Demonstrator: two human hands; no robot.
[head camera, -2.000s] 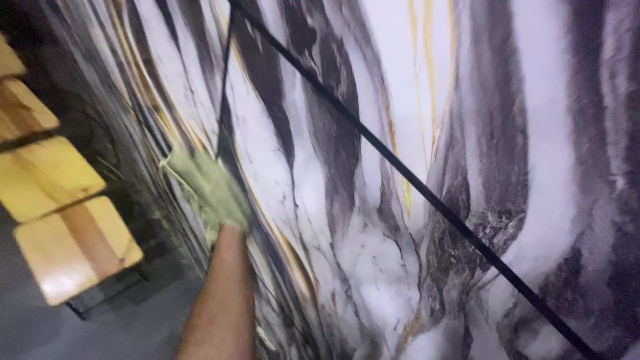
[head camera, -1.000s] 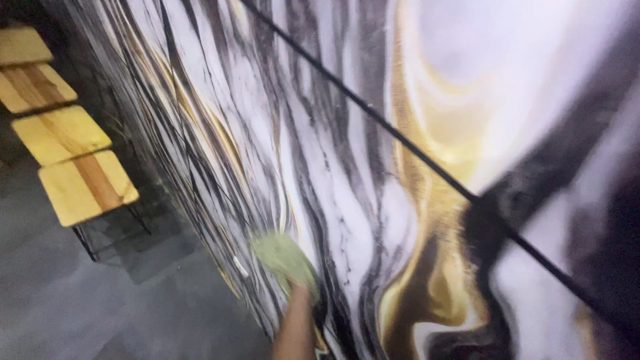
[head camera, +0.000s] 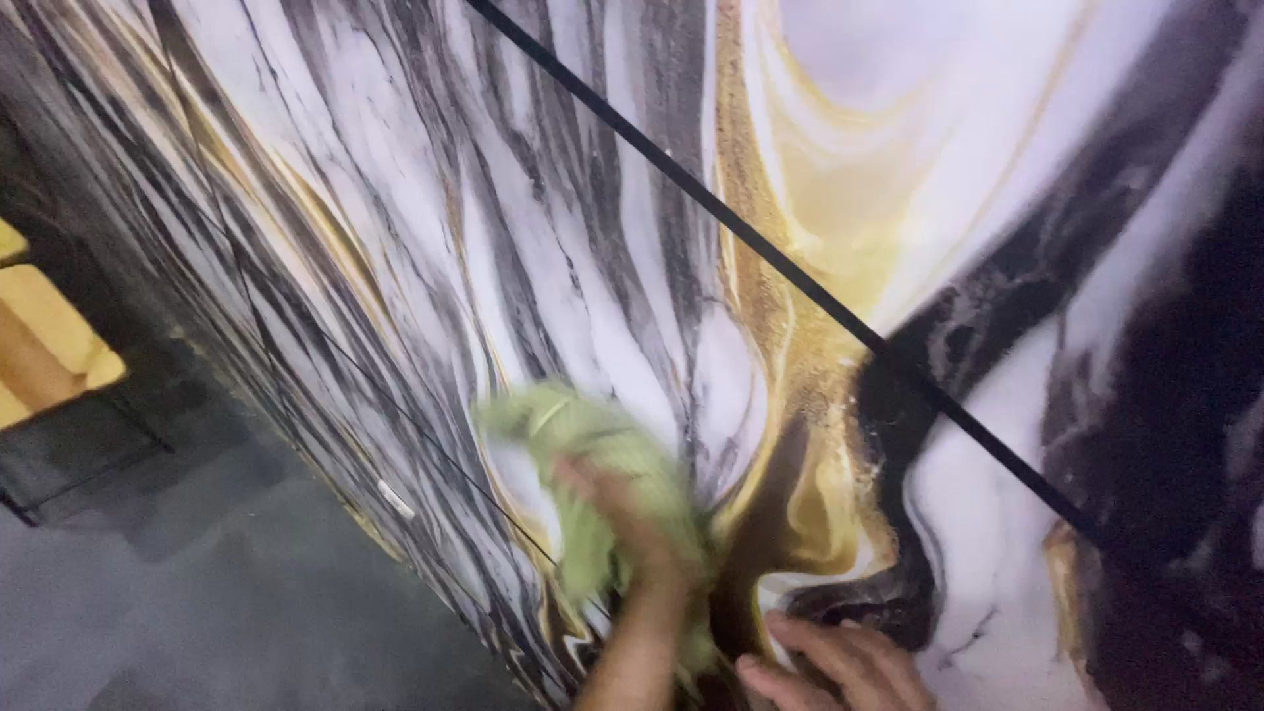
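A green cloth (head camera: 612, 464), blurred by motion, lies against the wall panel with a black, white, grey and gold marble pattern (head camera: 602, 227). My left hand (head camera: 617, 513) presses on this cloth and grips it; its fingers are partly hidden in blur and folds. At the bottom edge, right of the cloth, my right hand (head camera: 839, 671) is partly in view, fingers apart and nothing seen in them, at or near the patterned surface. Whether it touches the surface cannot be told.
A black strip (head camera: 691, 188) crosses the panel diagonally, and thin dark lines run at its left. Stools with wooden seats (head camera: 49, 346) and dark metal legs stand at the left on the grey floor (head camera: 247, 602). A small white piece (head camera: 396, 500) is near the panel's lower edge.
My right hand has come into view at the bottom; neither earlier frame shows it. The green cloth stays in my left hand at the patterned surface. The view has shifted along the panel.
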